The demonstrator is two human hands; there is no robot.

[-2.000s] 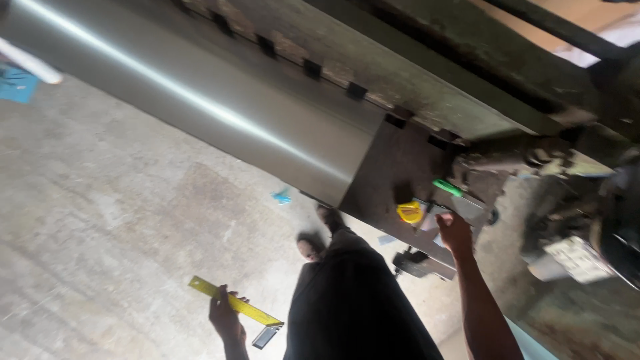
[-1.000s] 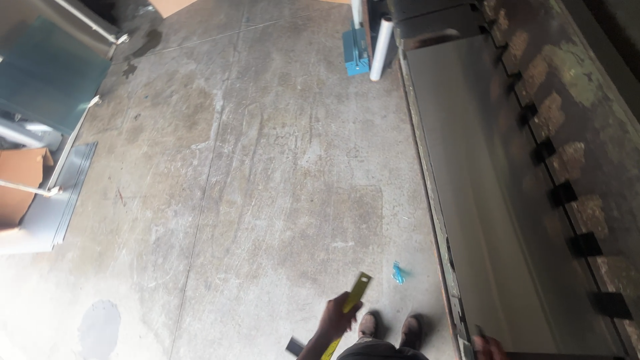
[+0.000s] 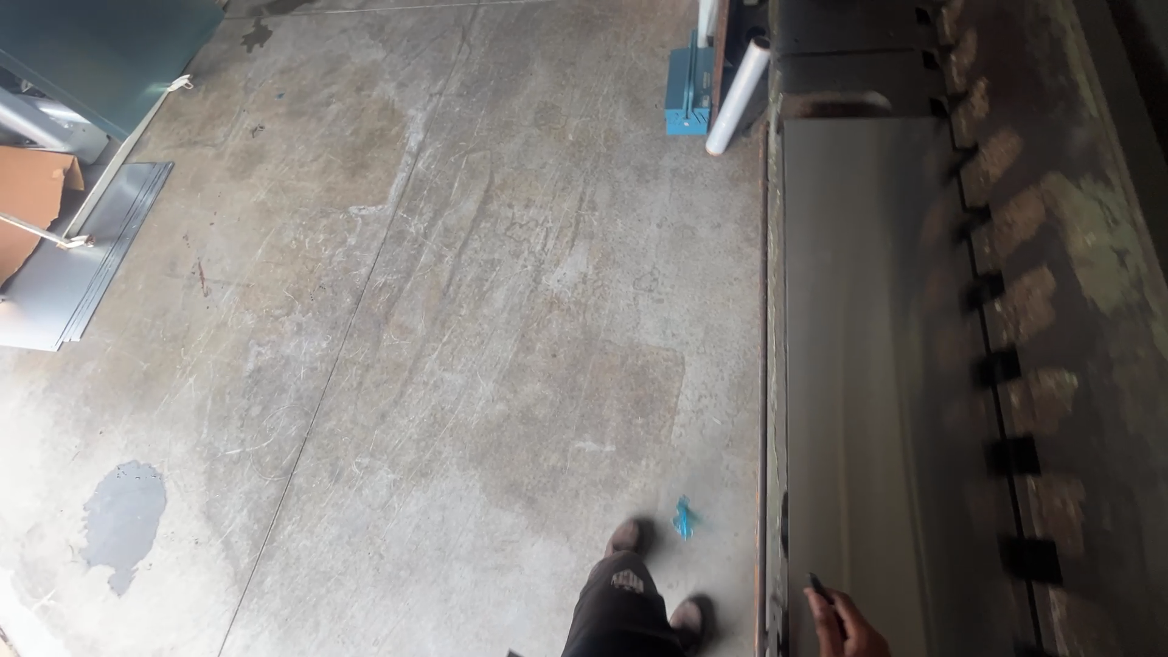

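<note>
My right hand (image 3: 844,625) is at the bottom edge, right of centre, closed around a dark, slim marker or pen (image 3: 819,589) whose end points up and left. It is over the near part of a long metal sheet (image 3: 849,319), which lies on the bed of a large machine, beside a row of dark blocks. My left hand is out of the frame. A small dark tip shows at the bottom edge left of my legs; what it is cannot be told.
Left of the machine bed (image 3: 774,365) are my shoes and a crumpled blue scrap (image 3: 683,518) on the concrete floor. Farther off stand a blue metal toolbox (image 3: 689,91) and a white roll (image 3: 737,96). Stacked metal sheets (image 3: 100,246) and cardboard (image 3: 32,201) lie at the left.
The view has swung strongly since the oldest frame. My left hand, holding a yellow-bladed square in both earlier frames, has gone out of view. My right hand now shows with a dark pen or marker.
</note>
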